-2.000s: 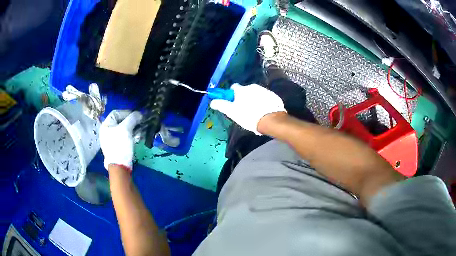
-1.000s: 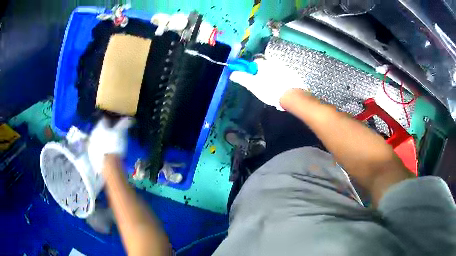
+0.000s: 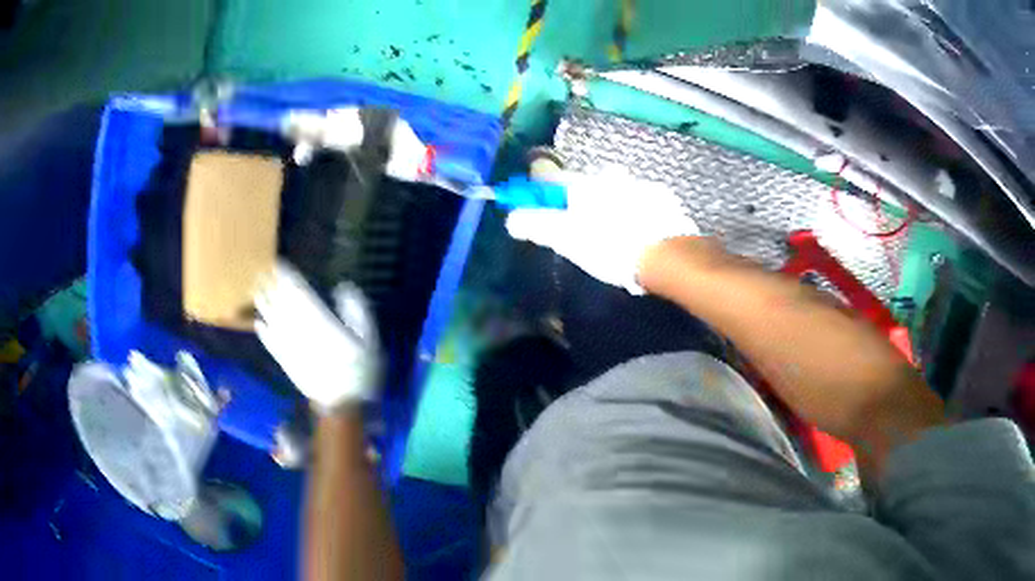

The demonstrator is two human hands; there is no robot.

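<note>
A blue crate holds black rubber parts, with a tan cardboard pad on them. The dark mould core bar lies across the crate, right of the pad. My left hand, white-gloved and blurred, is over the crate between pad and bar, fingers apart; I see nothing held. My right hand, white-gloved, grips the blue-handled pick beyond the crate's right rim. The pick's thin metal part points left, its tip blurred.
A white bucket with cloth on its rim stands at the crate's lower left. A red stool is at the right. A metal tread plate lies beyond my right hand. Rags are on the crate rim.
My left hand has left the bar's near end, passed the crate's lower left, and moved right over the crate. The bar has changed orientation. My right hand has drawn the pick off the bar.
</note>
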